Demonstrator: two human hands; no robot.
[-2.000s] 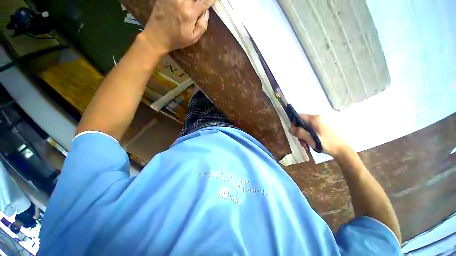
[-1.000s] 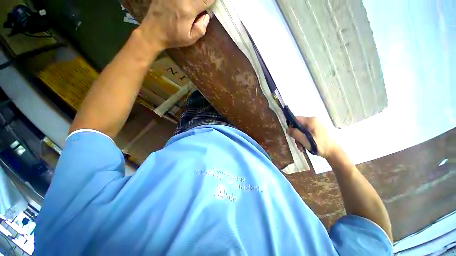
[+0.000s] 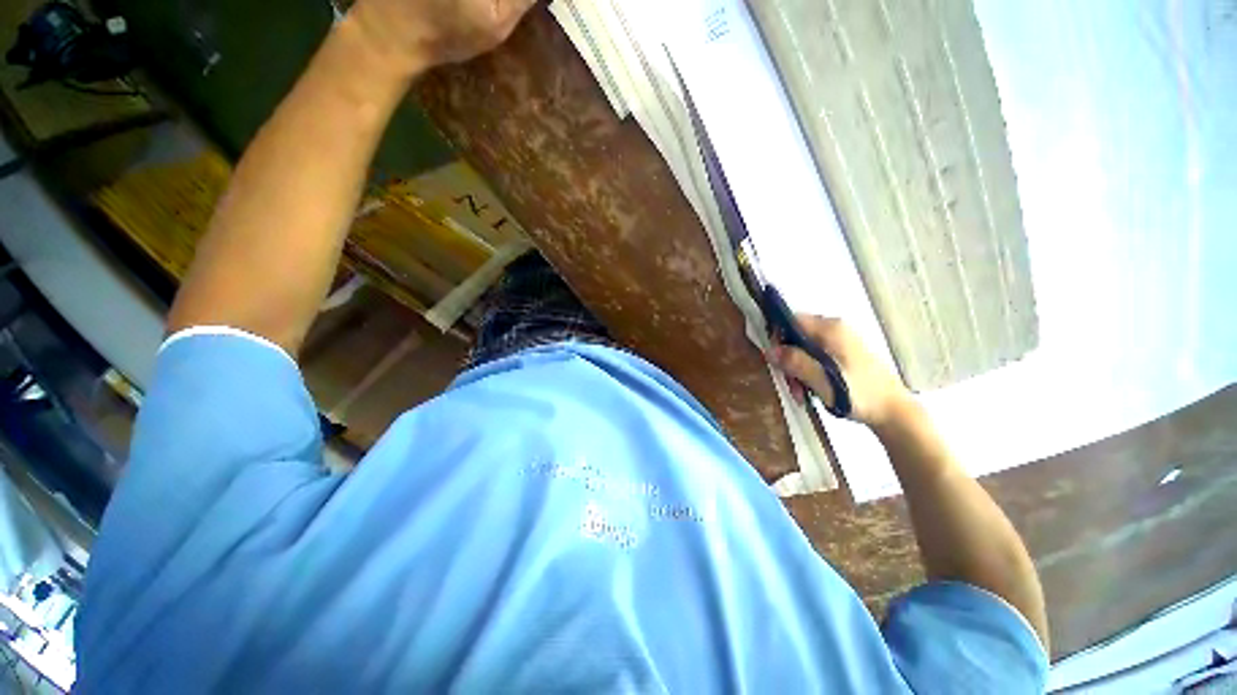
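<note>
My right hand (image 3: 844,369) is closed around the black handles of the tailor's shears (image 3: 798,348). The long dark blades point up and left along the edge of the white paper pattern (image 3: 800,204), beside the narrow striped fabric strip (image 3: 705,190). The blade tips are hard to tell apart from the cloth. My left hand (image 3: 448,25) is at the top edge of the view, curled and partly cut off, near the upper end of the strip; its fingertips are hidden. A flat grey-beige pattern weight (image 3: 912,190) lies on the paper.
The worn brown table (image 3: 597,204) curves along my front and right. Yellowish cardboard (image 3: 434,224) lies below its edge. A dark green floor (image 3: 271,54) shows at upper left. A small white scrap (image 3: 1169,477) lies on the table at right. White sheets (image 3: 1167,638) show at lower right.
The paper, weight and strip have shifted down towards me. My left hand has moved left and up, partly out of view. My right hand stays on the shears, slightly lower.
</note>
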